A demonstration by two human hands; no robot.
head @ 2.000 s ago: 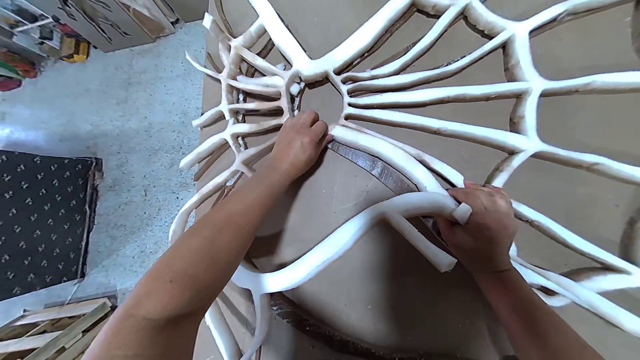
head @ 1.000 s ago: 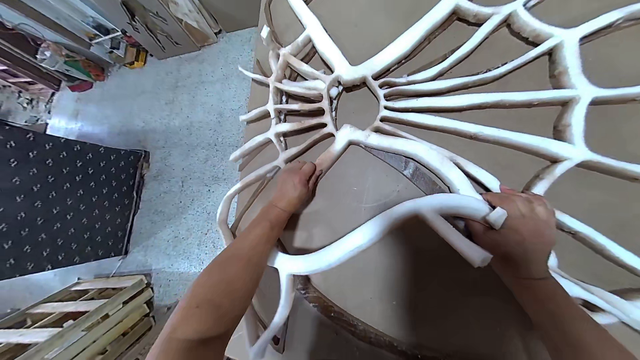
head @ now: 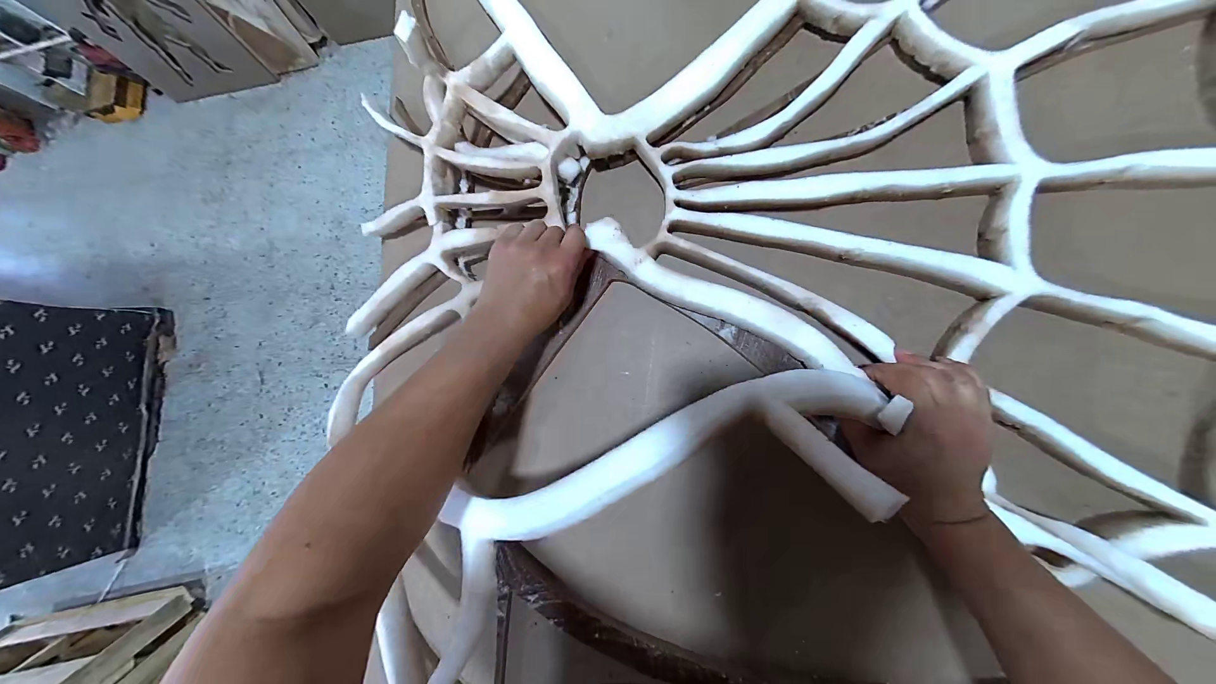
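A white, branching, web-like foam-looking padding (head: pixel 836 180) lies over a dark frame (head: pixel 608 608) on a brown board (head: pixel 665 361). My left hand (head: pixel 534 271) closes on a strand just left of the ring-shaped opening. My right hand (head: pixel 926 427) grips the frame and strands at the lower right, beside the cut end of a thick curved strip (head: pixel 589 484). That strip arches away from the frame, with a short side branch (head: pixel 836 465). Dark frame shows below my left hand and between the strips. The fingertips of both hands are mostly hidden.
Left of the board is a speckled floor (head: pixel 256 190) with a dark patterned mat or panel (head: pixel 71 437). Wooden slats (head: pixel 104 636) lie at the lower left. Panels (head: pixel 190 47) and a yellow object (head: pixel 116 97) stand at the upper left.
My left hand has moved from the strand below the opening up to its left side since one second ago. My right hand stays at the end of the curved strip. The view has shifted.
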